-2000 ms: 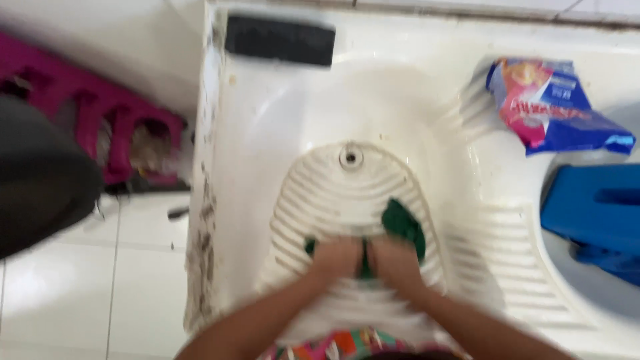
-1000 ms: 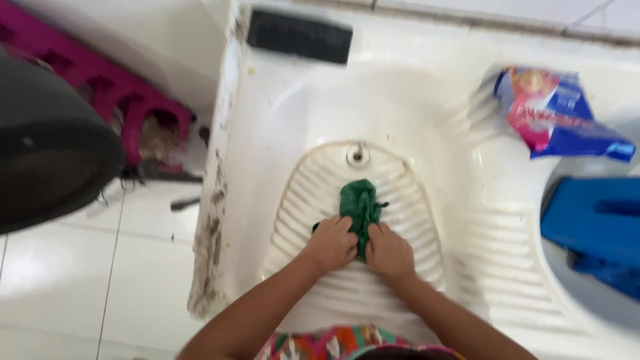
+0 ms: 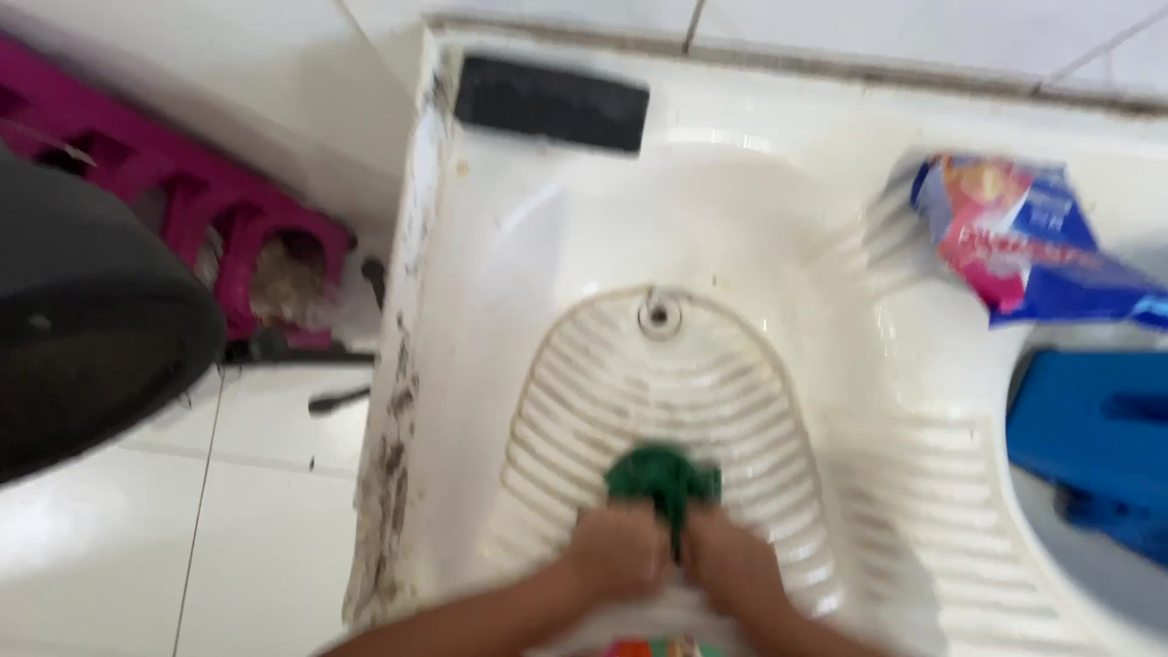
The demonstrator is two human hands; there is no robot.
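A bunched green cloth (image 3: 659, 474) is gripped between my two fists over the ribbed slope of a white ceramic laundry sink (image 3: 657, 383). My left hand (image 3: 625, 547) closes on the cloth's left side, and my right hand (image 3: 730, 557) closes on its right side, the knuckles almost touching. Both hands are blurred. Beyond the cloth, a small round fitting (image 3: 659, 316) sits at the top of the ribbed area. Whether the cloth touches the ribs cannot be told.
A black block (image 3: 552, 103) lies at the back left corner. At right are a blue and pink detergent bag (image 3: 1022, 237) and a blue plastic object (image 3: 1095, 429) in the round basin. A dark rounded object (image 3: 91, 301) and a magenta plastic rack (image 3: 173, 182) stand at left.
The green cloth has changed shape in my hands, which have stayed on it over the ribs. My fists are nearer each other than two seconds ago.
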